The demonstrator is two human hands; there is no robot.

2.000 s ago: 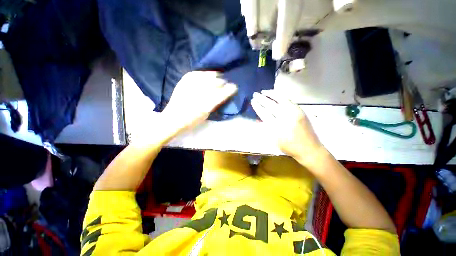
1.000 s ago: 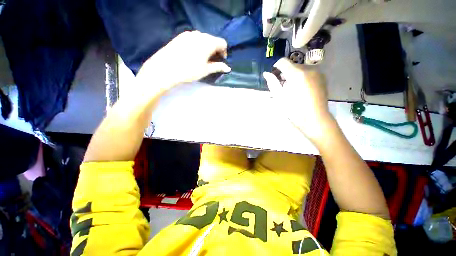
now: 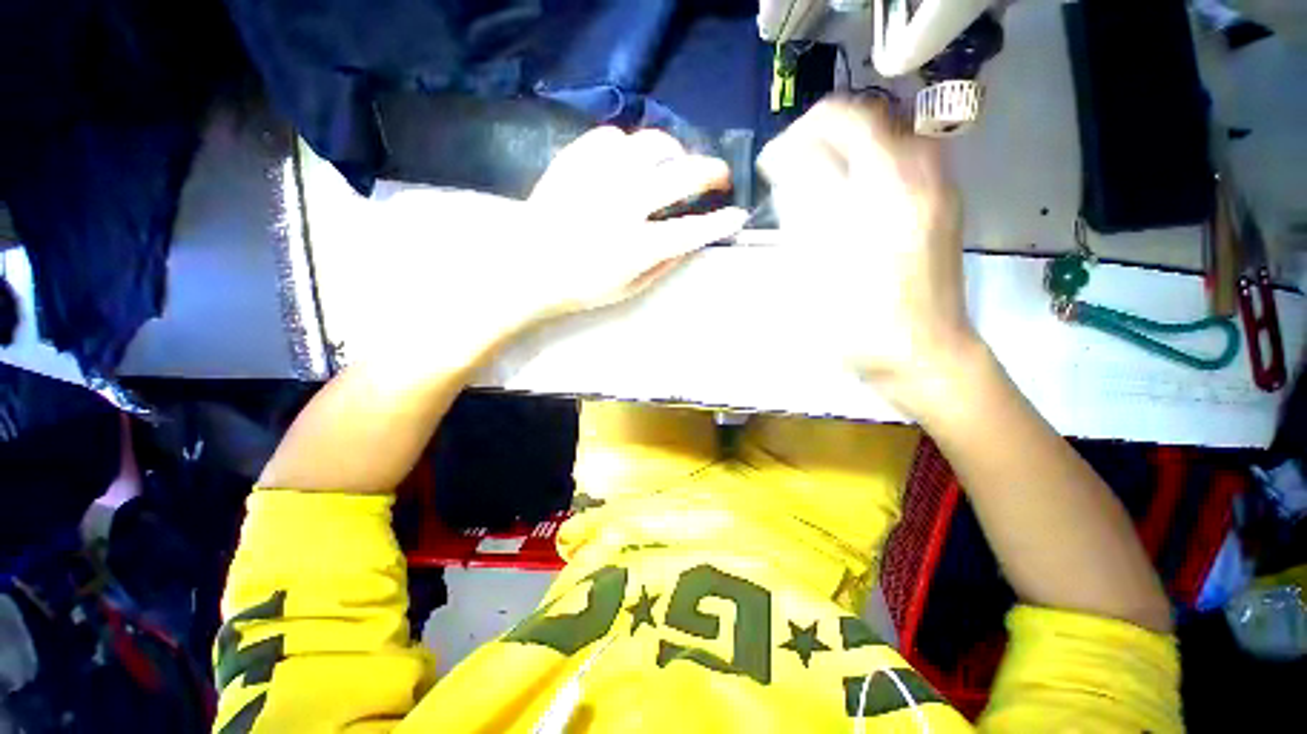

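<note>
A navy blue garment piece (image 3: 473, 58) lies on the white table in front of the sewing machine, with a darker grey-black strip (image 3: 466, 141) along its near edge. My left hand (image 3: 616, 215) grips the near edge of the cloth, fingers and thumb pinched. My right hand (image 3: 867, 215) is close beside it, fingertips at the same edge; it is overexposed and the exact grip is hard to see. The presser foot area with a yellow-green spot (image 3: 783, 75) is just beyond my fingertips, with a white ribbed knob (image 3: 948, 106) to its right.
A flat black rectangle (image 3: 1140, 122), a green cord loop (image 3: 1161, 341), a thin brown stick (image 3: 1223, 258) and red-handled snips (image 3: 1261, 333) lie at the right. A dark navy garment pile (image 3: 93, 187) hangs at the left. Red baskets (image 3: 917, 574) stand under the table.
The cloth's near edge has been straightened, and the grey-black strip now shows along it. My hands have come closer together at that edge. The machine head and right-side items appear shifted by camera motion.
</note>
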